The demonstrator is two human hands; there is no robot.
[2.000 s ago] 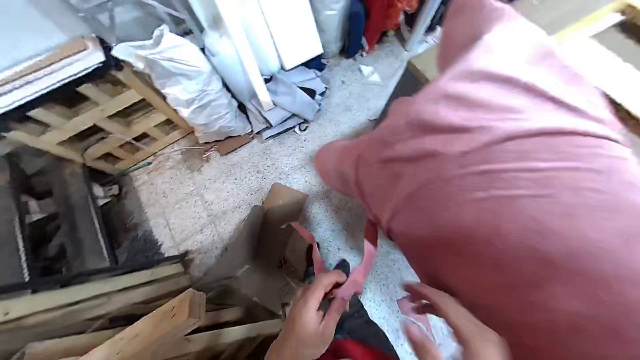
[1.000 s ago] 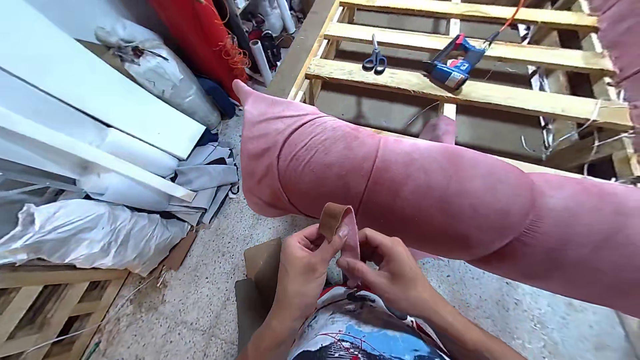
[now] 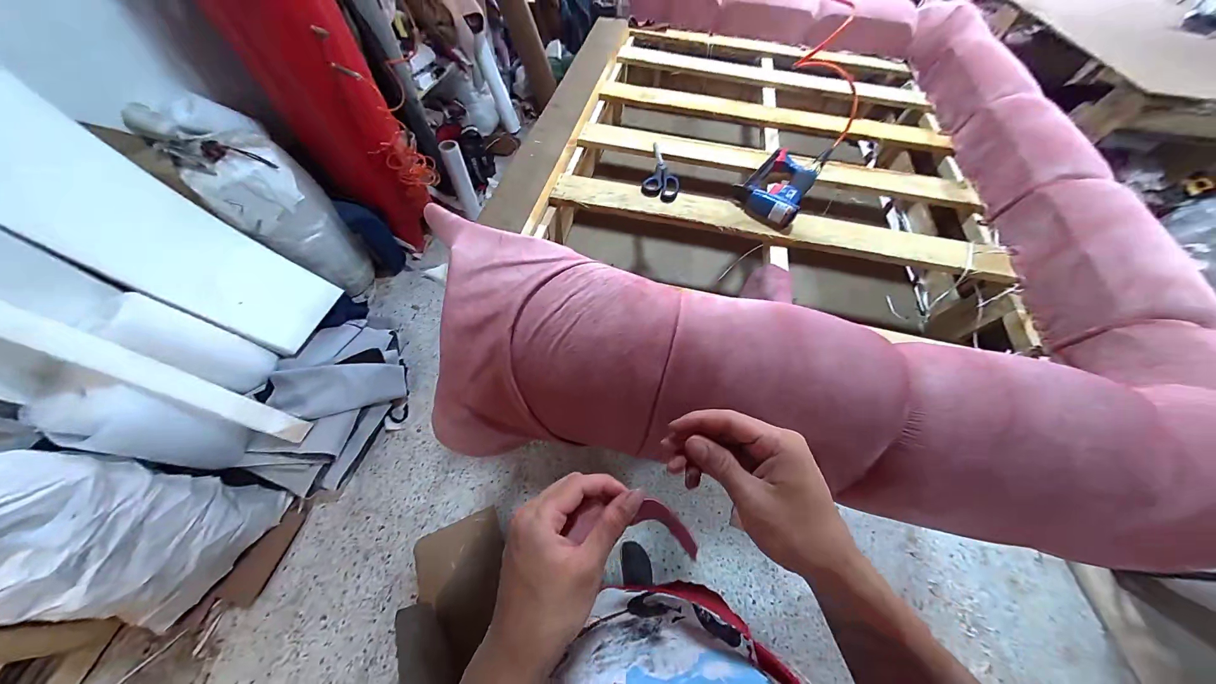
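Observation:
My left hand pinches a narrow pink fabric strip, whose free end curves toward the right. To its right, my right hand is raised with curled fingers, in front of the padded pink upholstery; whether something small sits between its fingertips I cannot tell. The upholstery runs along the near side of a slatted wooden frame, with loose fabric at its left end. Scissors and a blue staple gun with an orange hose lie on the slats.
A cardboard box stands on the speckled floor by my left forearm. White boards, a plastic-wrapped roll, grey fabric pieces and a red fabric roll are at the left. A further pink padded side borders the frame at the right.
One second ago both hands were together at the strip; now they are apart and the strip hangs from my left hand. The view has swung from the floor to the frame since the oldest frame.

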